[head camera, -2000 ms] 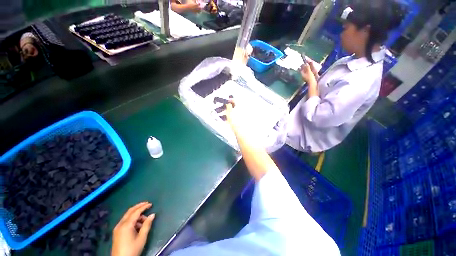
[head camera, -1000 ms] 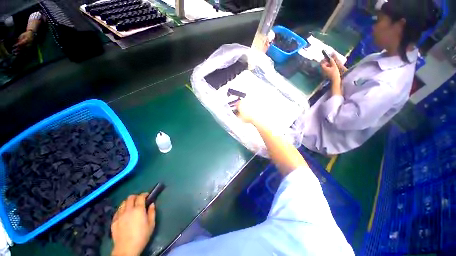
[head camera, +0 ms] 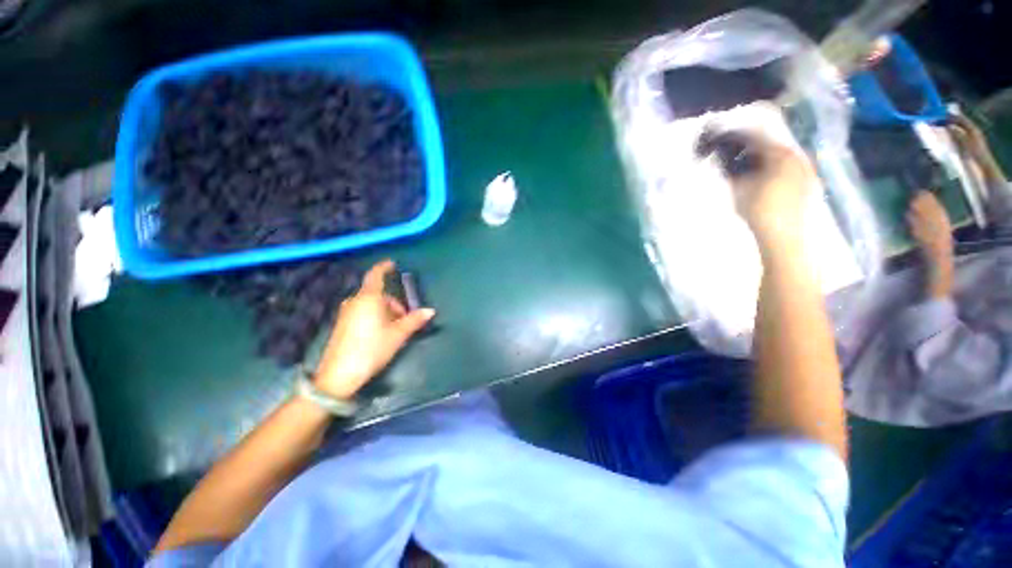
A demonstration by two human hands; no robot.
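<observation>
My left hand (head camera: 364, 333) is over the bench beside the loose inserts. Its thumb and fingers are around a short dark bar, a black housing (head camera: 410, 291). My right hand (head camera: 777, 189) is blurred and reaches into the clear plastic bag (head camera: 655, 211). Its fingers are at dark housings (head camera: 710, 140) on the white sheet (head camera: 716, 244); whether it grips one is unclear. A white squeeze bottle (head camera: 499, 200) stands between my hands. Small black inserts (head camera: 289, 161) fill the blue basket (head camera: 283, 254), and more lie heaped in front of it (head camera: 294, 311).
Layered white and grey sheets (head camera: 39, 366) stand at the left, with a white cloth (head camera: 95, 255) beside the basket. The bench's front edge (head camera: 555, 366) runs below my hands, with a dark blue crate (head camera: 627, 416) underneath. Another person's sleeve (head camera: 943, 338) and hand are at the right.
The view has turned down and left. My left hand was empty at first, then held a housing, now tilted differently. My right hand stays at the housings in the bag.
</observation>
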